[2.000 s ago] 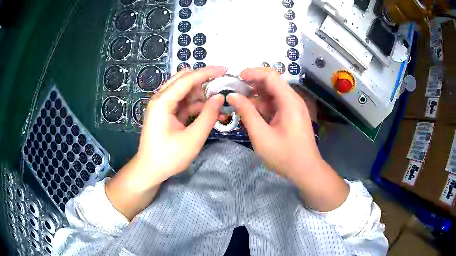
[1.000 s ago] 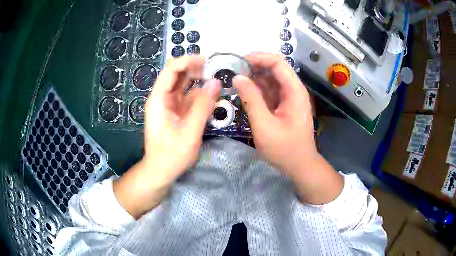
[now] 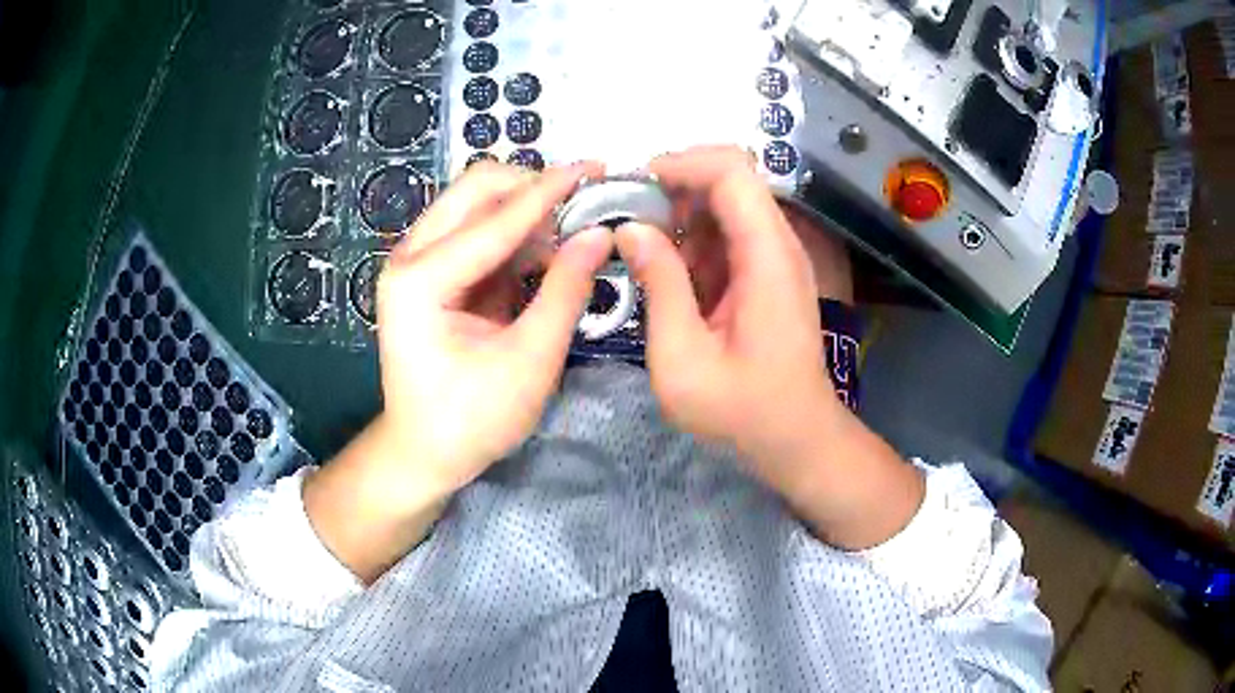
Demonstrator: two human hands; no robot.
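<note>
A round white-silver housing (image 3: 614,206) is held upright between both hands, above the near end of the white label sheet (image 3: 637,81). My left hand (image 3: 474,318) grips its left side, with the thumb on its near face. My right hand (image 3: 731,305) grips its right side, its thumb beside the left one. The thumbs hide most of the housing's dark centre. Another white ring (image 3: 605,309) shows just below the thumbs, partly hidden by them. Black round labels stand in rows on the sheet's left and right sides.
A clear blister tray (image 3: 314,203) lies left of the sheet. A second label sheet (image 3: 169,406) and a tray of white rings (image 3: 81,582) lie further left. At right are a white-grey machine (image 3: 935,149) with a red knob (image 3: 920,198) and brown cartons (image 3: 1070,366).
One second ago the housing's dark centre showed between separated thumbs; now the thumbs are together over it. A white ring now shows on the machine's top.
</note>
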